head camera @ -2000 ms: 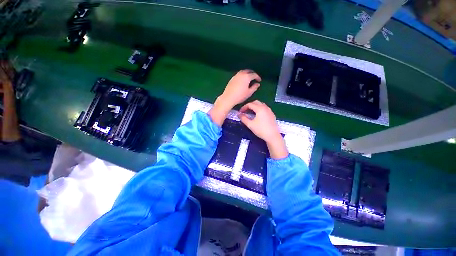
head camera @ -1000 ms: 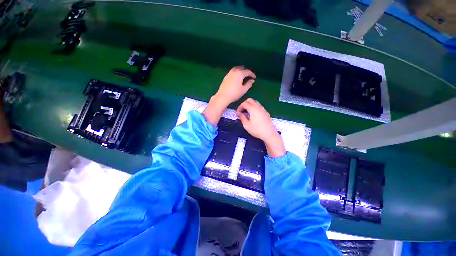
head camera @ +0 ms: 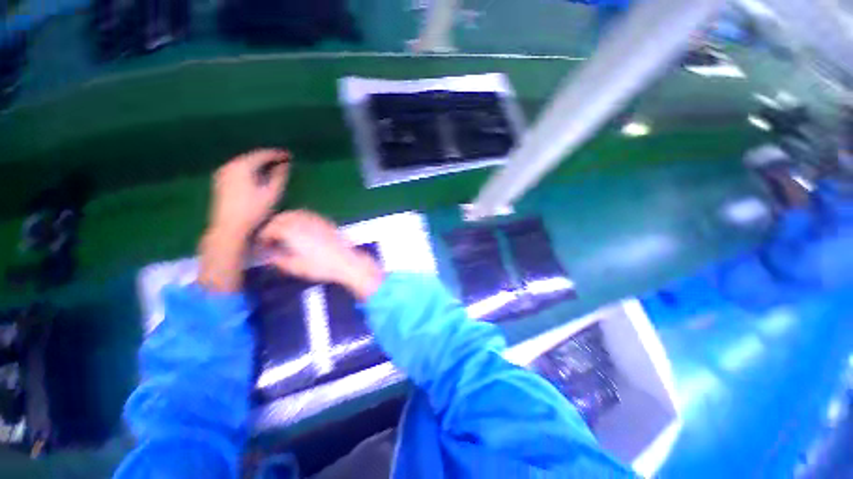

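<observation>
A black plastic panel (head camera: 281, 329) with a pale strip down its middle lies on a silvery foam sheet (head camera: 412, 245) in front of me. My left hand (head camera: 245, 192) is bent above the far edge of the panel, with something small and dark at its fingertips that is too blurred to name. My right hand (head camera: 309, 245) is beside it, lower and to the right, over the panel's far edge, fingers curled. Its fingertips are blurred, and I cannot tell if they hold anything. The whole view is blurred.
An assembled black unit (head camera: 444, 129) lies on its own white sheet farther up the bench. Black panels (head camera: 510, 267) lie at right, beside a slanting pale upright (head camera: 599, 94). A white carton (head camera: 645, 374) holds wrapped panels. Black frames (head camera: 23, 374) are at left. Another person is at far right.
The view has swung to the right, so everything sits further left, and the carton and far-right person now show. My hands stay close together over the panel's far edge.
</observation>
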